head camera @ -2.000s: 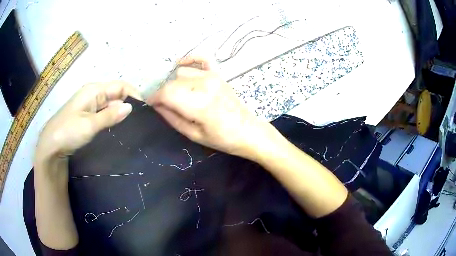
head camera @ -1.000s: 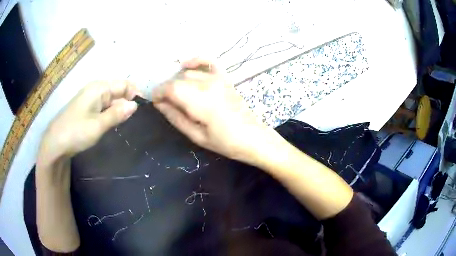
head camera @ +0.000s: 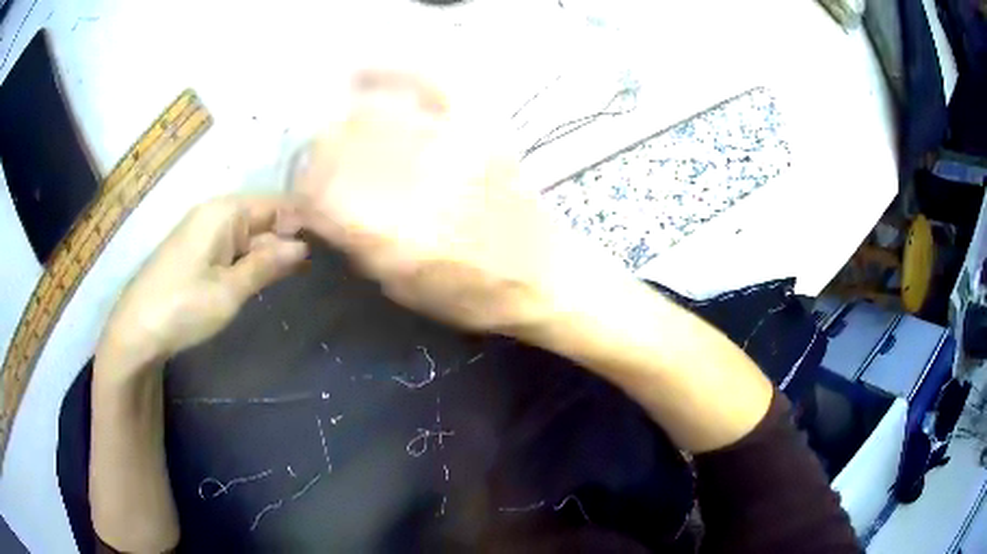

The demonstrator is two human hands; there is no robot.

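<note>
A dark garment piece point(head camera: 368, 454) with white stitch lines and loops spreads across the front of the table and towards me. My left hand point(head camera: 200, 276) pinches its upper edge between thumb and fingers. My right hand point(head camera: 422, 206) is blurred and lies close beside the left fingertips, over the same edge. Its fingers are bent together, but what they hold cannot be made out. No needle shows. Dark thread point(head camera: 579, 128) lies in loose strands on the table beyond my right hand.
A speckled slab point(head camera: 682, 179) lies behind my right forearm. A wooden ruler point(head camera: 108, 200) and a dark flat object point(head camera: 45, 152) lie at the left. Drawers point(head camera: 882, 352) and a yellow thread cone point(head camera: 917, 260) stand beyond the table's right edge.
My right hand has risen slightly and moved over towards the left fingertips, and is now blurred. The thread on the table has been drawn into a shorter, narrower loop. My left hand keeps its pinch.
</note>
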